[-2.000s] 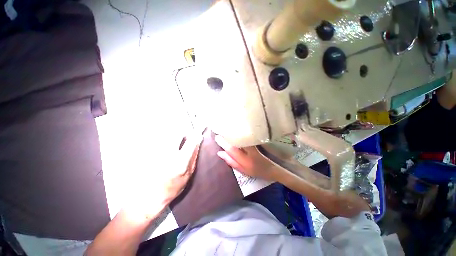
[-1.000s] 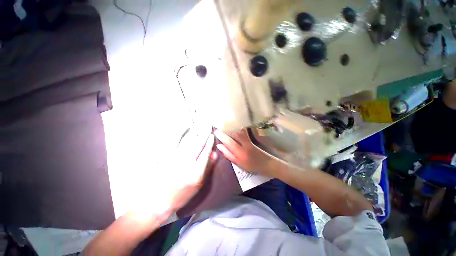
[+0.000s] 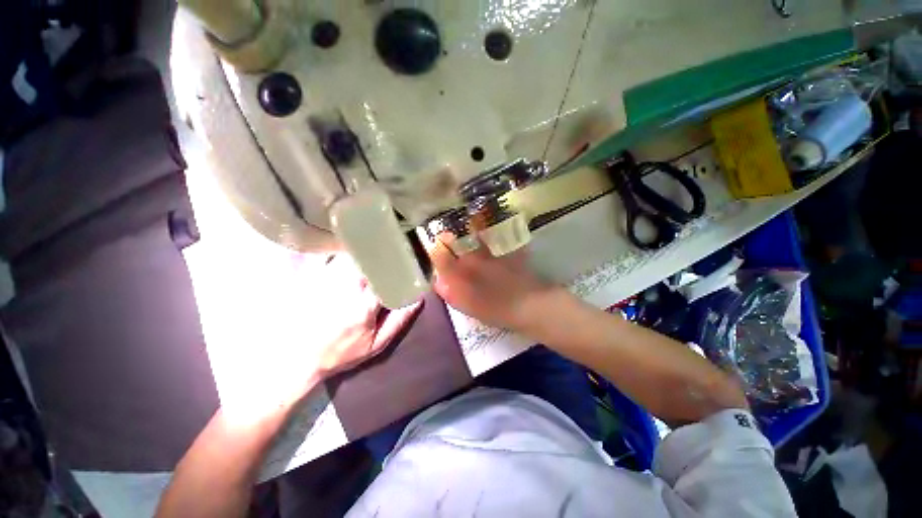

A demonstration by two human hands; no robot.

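A dark brown cut piece (image 3: 399,379) lies flat at the table's front edge, its far end under the cream sewing machine head (image 3: 404,121). My left hand (image 3: 359,339) lies on the piece's left side, fingers partly behind the cream guard (image 3: 379,248). My right hand (image 3: 480,283) is at the presser foot and needle area (image 3: 470,218), slightly blurred, with its fingertips partly hidden by the metal parts. Whether it pinches the cloth cannot be told.
Large dark fabric panels (image 3: 101,334) lie at the left. Black-handled scissors (image 3: 657,202) lie right of the needle area. A yellow holder (image 3: 750,152) and pale thread cone (image 3: 831,132) stand further right. A blue crate (image 3: 809,334) with clear bags is below the table's right side.
The view has shifted right and nearer the needle area, so the scissors now show fully. My right hand has moved to the presser foot; my left hand has drawn back slightly from it.
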